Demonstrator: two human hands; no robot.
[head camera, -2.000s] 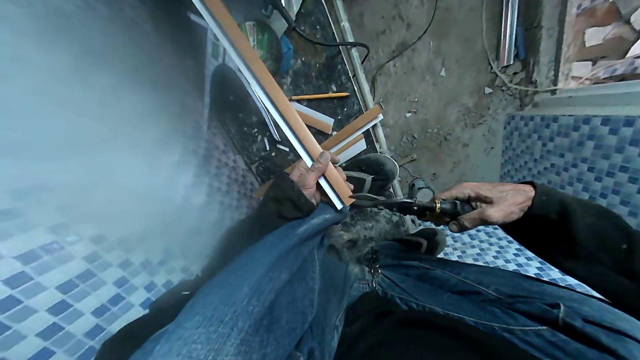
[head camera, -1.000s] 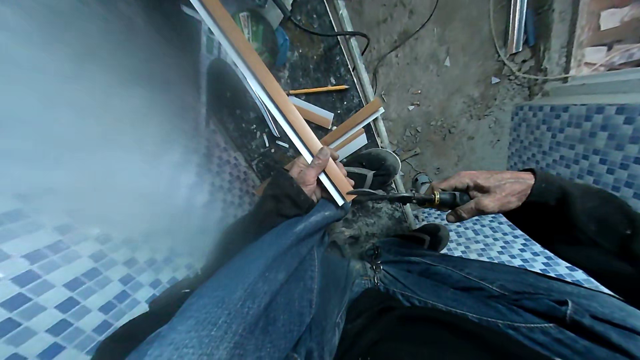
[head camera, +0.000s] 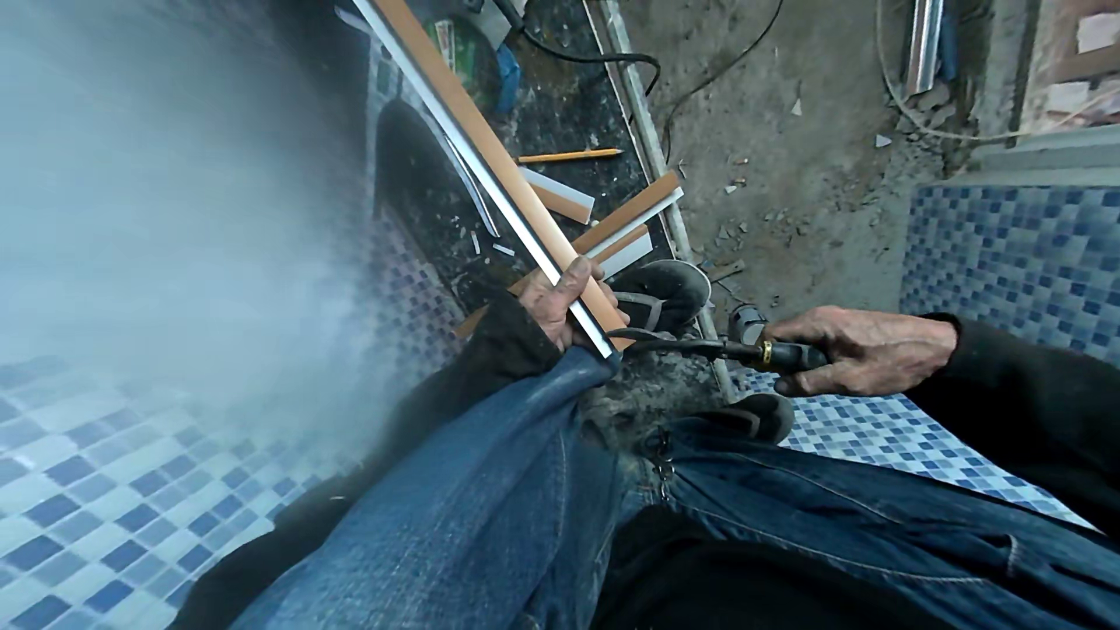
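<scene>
A long trim strip (head camera: 490, 153), tan on its face and white along one side, slants from the top down to my left knee. My left hand (head camera: 564, 302) grips it near its lower end, thumb on top. My right hand (head camera: 862, 350) holds a tool with a black handle (head camera: 787, 356) and a brass-coloured ring. The tool's dark, narrow front part points left and meets the strip's lower end; its exact kind is hard to tell. Short cut pieces of similar trim (head camera: 630, 213) lie just beyond my left hand, by a yellow pencil (head camera: 569, 157).
A dark board (head camera: 560, 105) with a pale metal edge (head camera: 643, 114) lies beyond my legs. A black cable (head camera: 595, 58) crosses it. My shoe (head camera: 674, 284) is beside the cut pieces. Rubble dots the concrete floor (head camera: 761, 105). Blue tiled surfaces (head camera: 1006, 254) stand at the right. Haze blurs the left side.
</scene>
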